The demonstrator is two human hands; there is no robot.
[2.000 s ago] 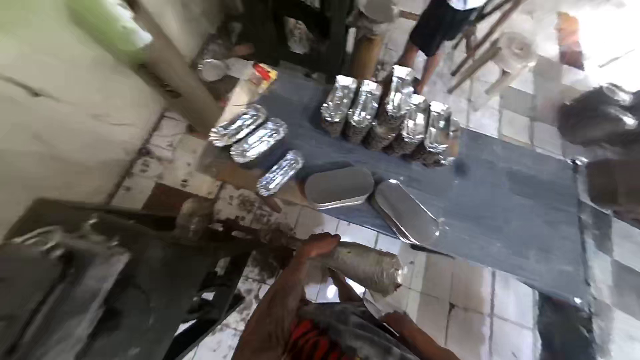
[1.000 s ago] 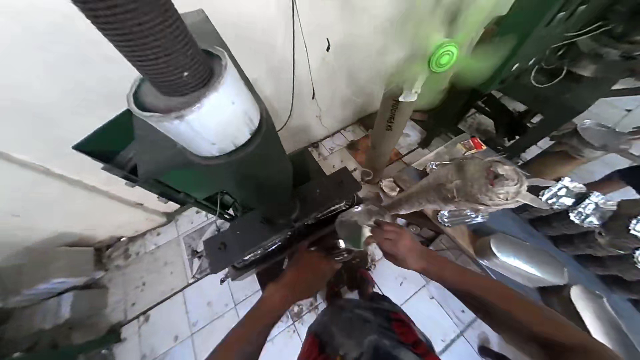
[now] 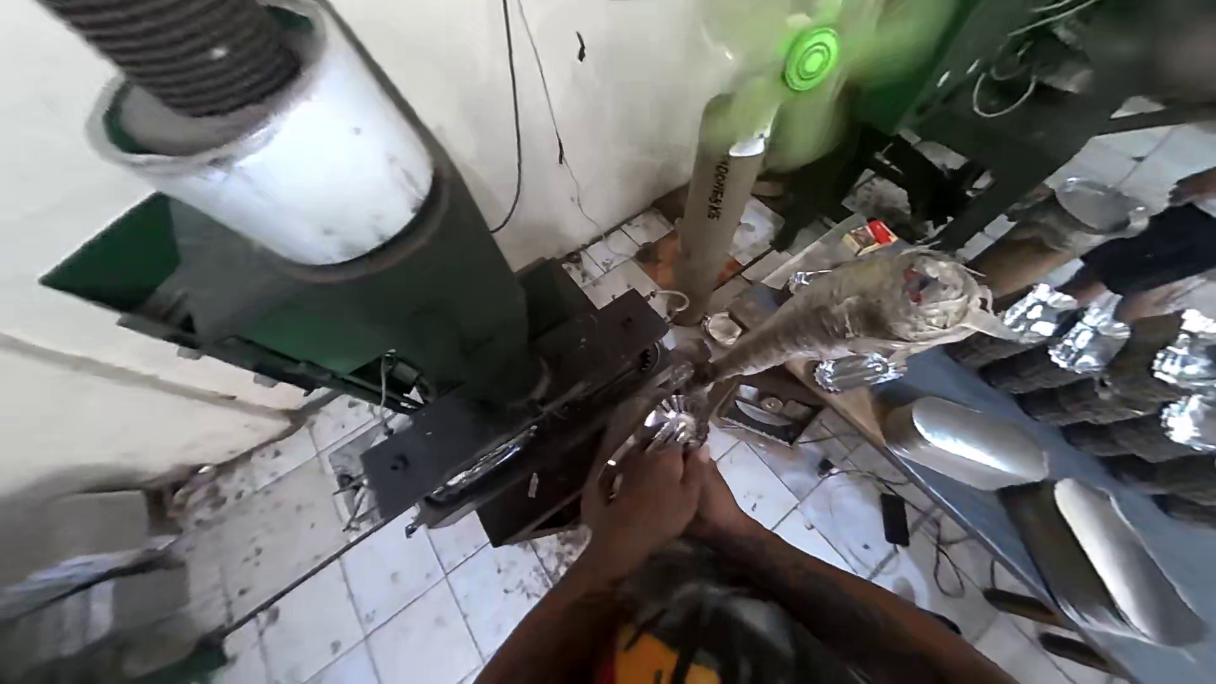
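Note:
My left hand [image 3: 641, 499] and my right hand [image 3: 712, 489] are close together low in front of me, at a shiny crumpled foil piece [image 3: 673, 420]. The foil lies at the right end of the dark metal press [image 3: 570, 380]. My fingers are partly hidden, so their hold on the foil cannot be made out. Just beyond my hands, a long wrapped roll [image 3: 845, 304] leans to the upper right, its ragged wide end toward the table. A flat foil packet [image 3: 858, 370] lies beside that roll.
A thick threaded screw [image 3: 190, 47] stands in a white collar [image 3: 275, 171] at left. At right, a grey table [image 3: 978, 532] holds oval metal pieces [image 3: 964, 442] and several foil-topped dark blocks [image 3: 1083, 332]. A green fan [image 3: 812, 59] on a post is behind. Cables lie on the tiled floor [image 3: 760, 475].
The view has swung left from the table to the press. Since one second ago, my hands, which were apart, have come together at the foil.

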